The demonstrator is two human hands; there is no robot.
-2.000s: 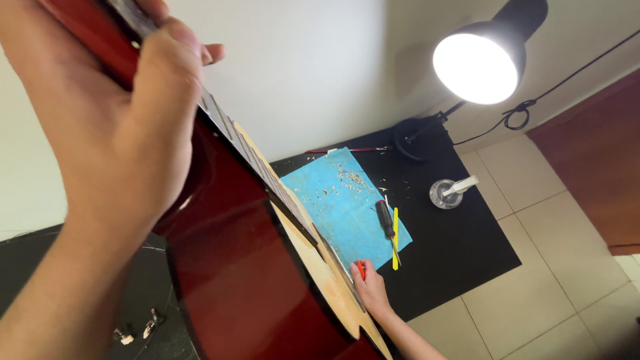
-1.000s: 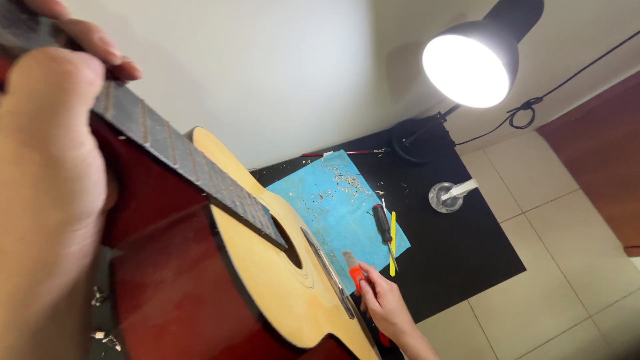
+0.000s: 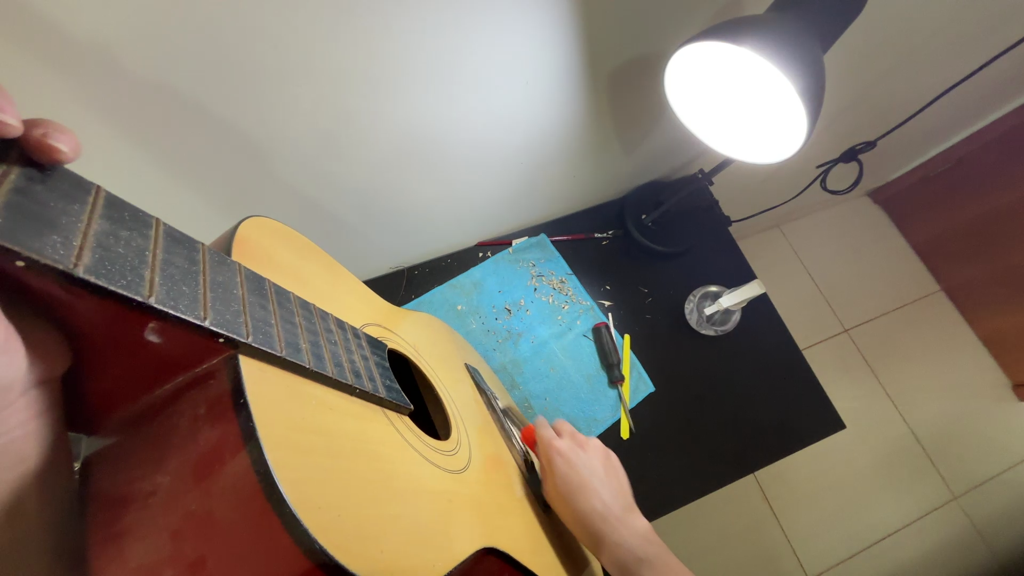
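An acoustic guitar (image 3: 344, 480) with a pale wood top and red sides lies tilted across the view; no strings show over its dusty fretboard (image 3: 180, 264). At the far left, my left hand (image 3: 40, 144) holds the neck, with fingertips over the fretboard's edge and the palm partly out of frame. My right hand (image 3: 588, 480) grips a tool with a red handle (image 3: 529, 437) at the dark bridge (image 3: 504, 424); its blade is blurred beside the bridge. Beyond the guitar, a blue cloth (image 3: 520, 336) carries wood chips.
On the black table (image 3: 720, 408) are a screwdriver (image 3: 608, 352), a yellow strip (image 3: 626, 384), a thin red brush (image 3: 552, 238) and a glass jar (image 3: 712, 310) holding a white stick. A lit desk lamp (image 3: 740, 100) stands at the back, its cable (image 3: 840, 172) running right along the wall.
The guitar has turned so its top faces the view more. My right hand has brought the red-handled tool to the bridge; one second ago it was over the cloth's edge.
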